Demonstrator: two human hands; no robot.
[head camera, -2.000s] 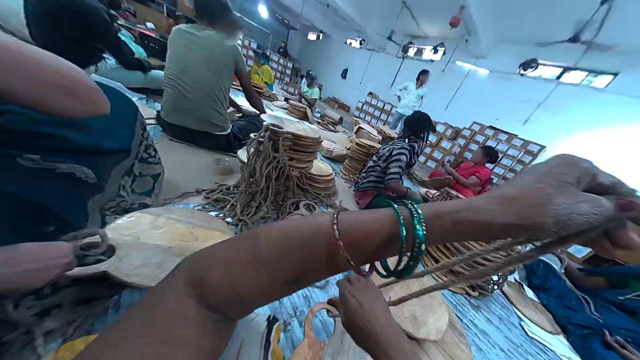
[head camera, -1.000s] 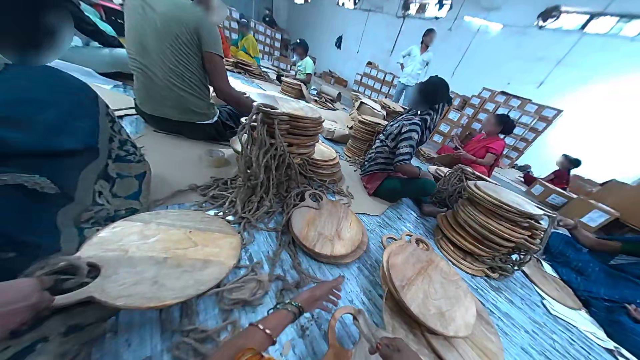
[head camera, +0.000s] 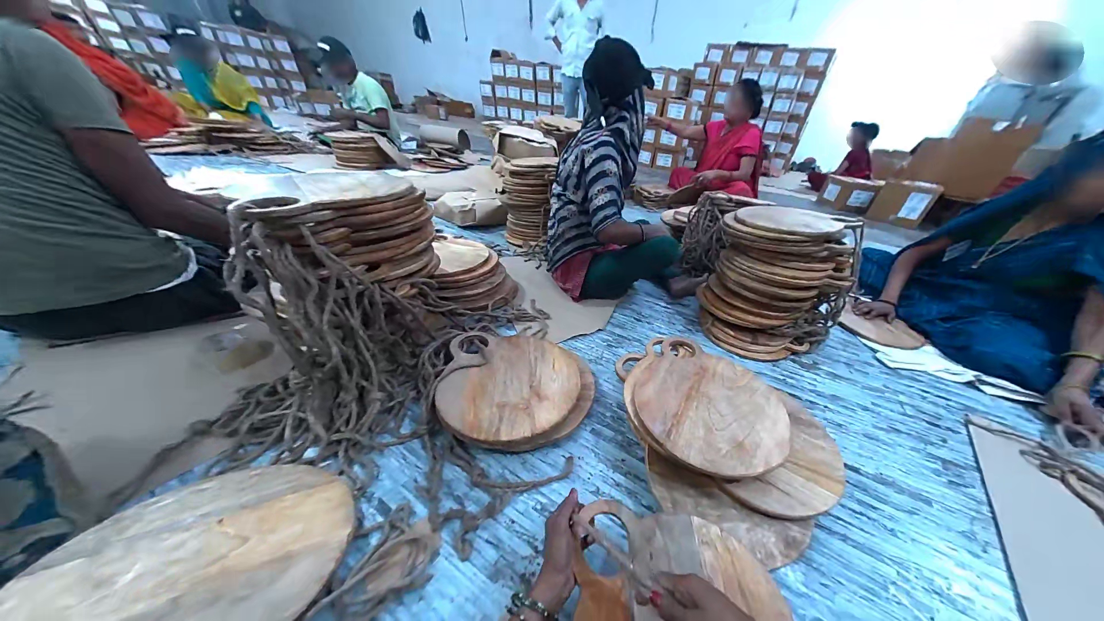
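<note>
At the bottom middle, my left hand (head camera: 561, 552) grips the ring-shaped handle end of a round wooden board (head camera: 707, 552). My right hand (head camera: 690, 597), fingers closed, holds a grey-brown cord (head camera: 617, 552) that runs from that handle. Another brown wooden piece (head camera: 599, 591) lies between my hands, its lower part cut off by the frame. Just ahead lie overlapping round boards (head camera: 711, 414), with a smaller pile (head camera: 509, 388) to their left, a cord through its ring handle.
A tall stack of boards with hanging cords (head camera: 336, 233) stands left, another stack (head camera: 776, 276) right. A large board (head camera: 190, 543) lies at the lower left. People sit around on the floor; a co-worker's hand (head camera: 1074, 405) is at the far right. Cartons (head camera: 776, 95) line the back wall.
My arm, earlier stretched across the view to the right, has come down. My left hand, with fingers spread a second ago, is now at the board's handle. The view has shifted.
</note>
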